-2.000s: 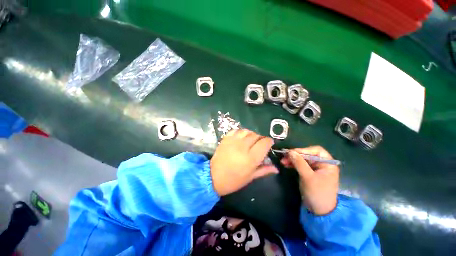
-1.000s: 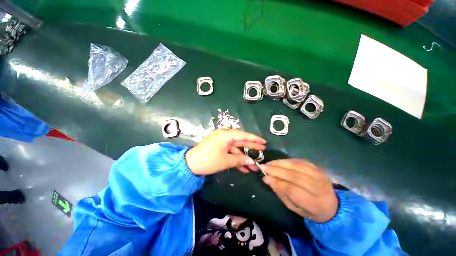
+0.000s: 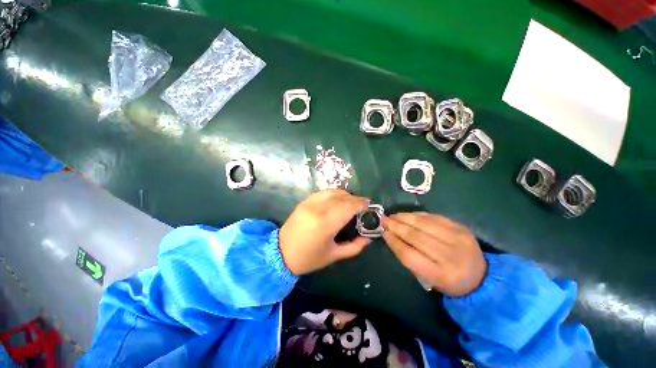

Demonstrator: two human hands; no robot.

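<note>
A silver rounded-square watch case with a round hole is held at the centre. My left hand grips its left side between thumb and fingers. My right hand has its fingertips against the case's right edge. The tweezers are mostly hidden; a small pale bit shows under my right hand, too little to identify. A loose pile of tiny whitish-pink fittings lies just beyond my left hand.
Single cases lie at left, far centre and right. Stacked cases stand far right of centre, with another pair farther right. Two clear bags lie far left, white paper far right, a red block beyond.
My hands have come together around the case, which now shows face-up between them. The tweezers, earlier plain in my right hand, are now mostly out of sight. The view has shifted slightly.
</note>
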